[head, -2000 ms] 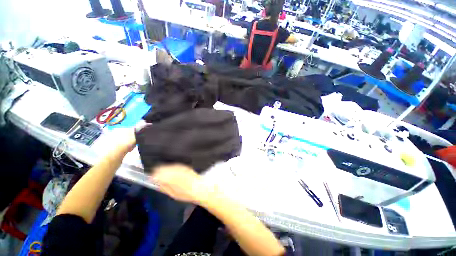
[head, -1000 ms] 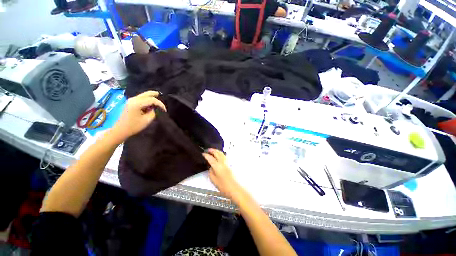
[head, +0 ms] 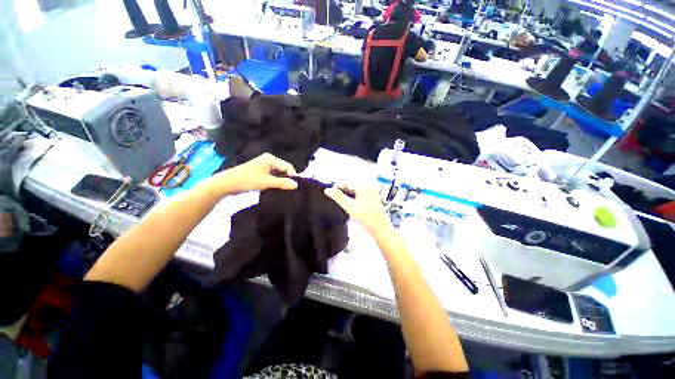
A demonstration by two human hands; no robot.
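Observation:
A dark brown garment piece (head: 285,233) hangs in folds from my two hands, left of the needle area, its lower end over the table's front edge. My left hand (head: 260,175) pinches its top edge. My right hand (head: 359,205) pinches the same edge further right, close to the presser foot area. The white lockstitch machine (head: 511,200) stands to the right, its needle end just beyond my right hand. The needle itself is too small to make out.
A dark garment heap (head: 266,129) lies behind my hands. Thread snips (head: 459,274), tweezers (head: 492,284) and a smartphone (head: 538,297) lie before the machine. Scissors (head: 170,175) lie on a blue item at left, near a grey machine (head: 129,129). A person (head: 386,55) sits beyond.
The garment piece was spread lower on the table; it is now lifted and bunched. Both hands have moved up and right, and closer together along its top edge.

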